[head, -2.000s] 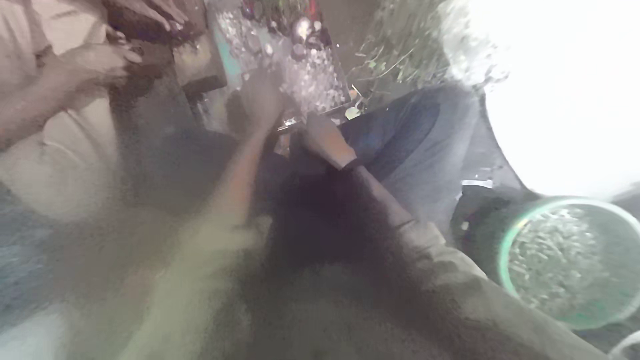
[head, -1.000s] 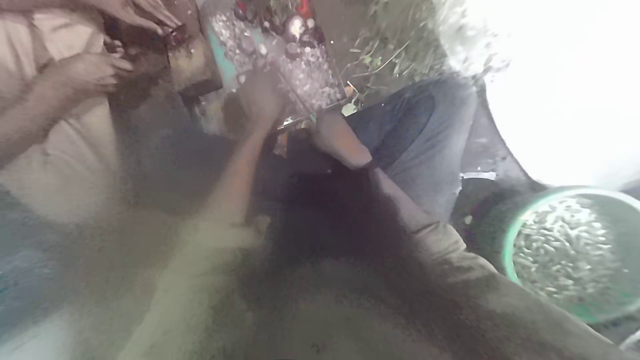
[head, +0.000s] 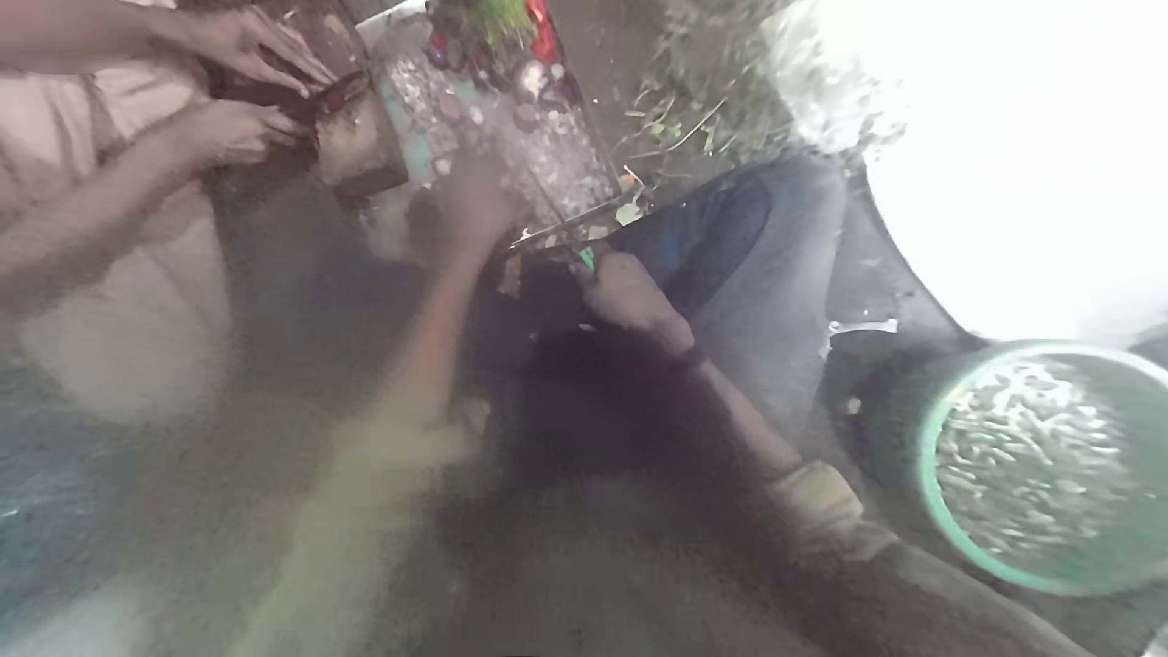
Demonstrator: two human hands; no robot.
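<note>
Blurred by motion, my left hand [head: 474, 196] is over the near part of a tray [head: 415, 160] heaped with small chopped pale pieces; what it holds cannot be made out. My right hand [head: 630, 297] is closed on a knife with a green part on its handle [head: 586, 258], just off the tray's near edge. The thin dark blade [head: 545, 196] points up and left over the pieces. Red chillies [head: 542, 32], green leaves [head: 505, 20] and round onion-like pieces [head: 532, 80] lie at the tray's far end.
A co-worker's hands [head: 242, 132] work at a wooden block [head: 358, 146] on the left. Leafy cuttings [head: 698, 119] lie right of the tray. A green-rimmed basin [head: 931, 484] of pale slender pieces stands at the right, below a bright white sheet-like surface [head: 1022, 164].
My right hand has moved slightly down and away from the tray's near edge, and the green part at the knife's handle now shows. My left hand stays over the tray.
</note>
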